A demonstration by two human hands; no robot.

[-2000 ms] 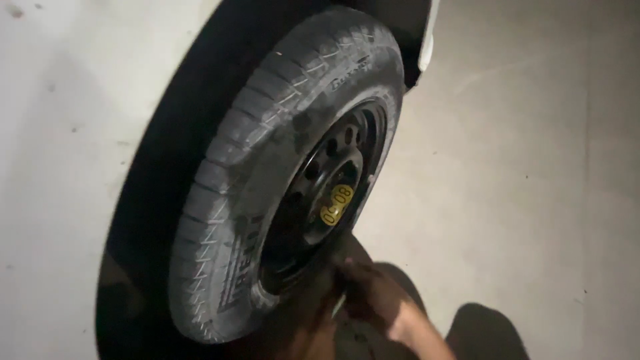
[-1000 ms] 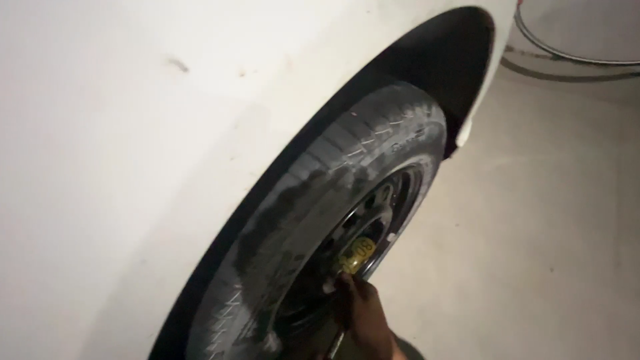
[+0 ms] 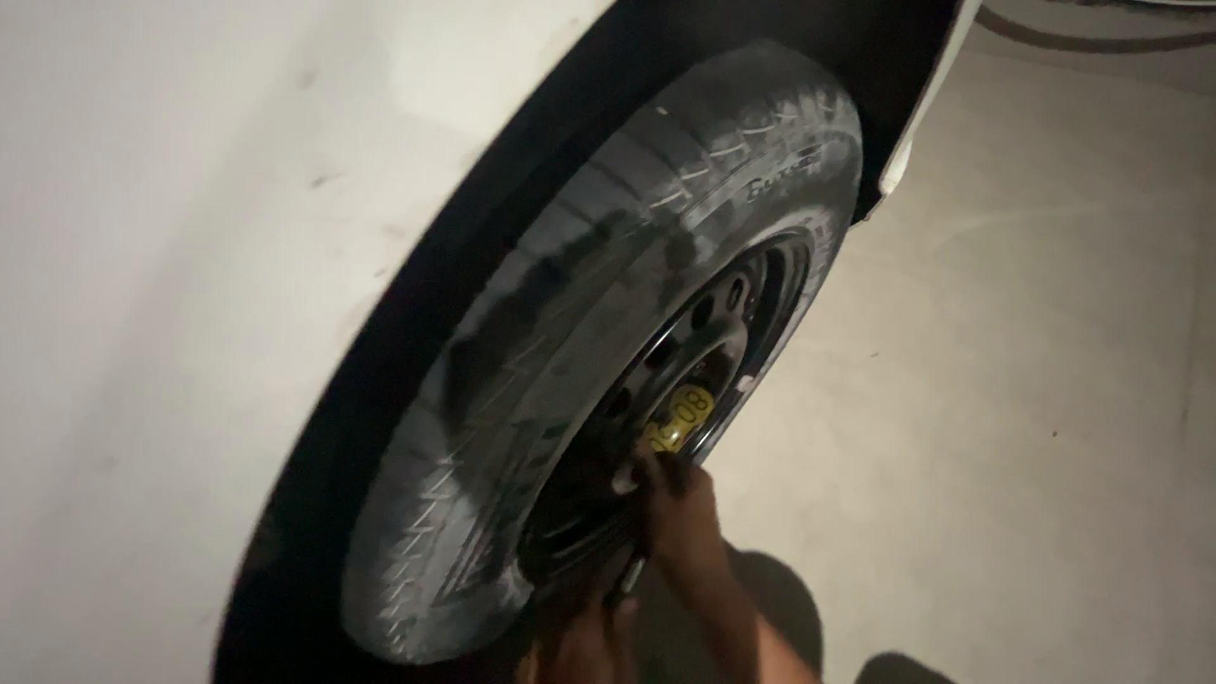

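A car wheel with a rubber tire (image 3: 570,313) and a black steel rim (image 3: 793,275) sits in the wheel arch. The hub bears a yellow sticker (image 3: 686,413). My right hand (image 3: 679,503) reaches to the lower hub area, fingers bent beside the sticker; what it holds is too dark to tell. Below it my left hand (image 3: 594,636) is dim and partly cut off at the bottom edge. A thin metal tool or rod (image 3: 631,573) shows between the hands; which hand grips it cannot be told.
The white car fender (image 3: 237,209) fills the left side, with the dark wheel arch (image 3: 389,313) around the tire. Pale floor (image 3: 1026,380) lies to the right. A dark curved hose or cable (image 3: 1073,40) lies at the top right. Dark rounded shapes are at the bottom.
Two seconds ago my right hand was below the rim; by one second ago it had come up to the hub beside the sticker, where it stays. The view has shifted.
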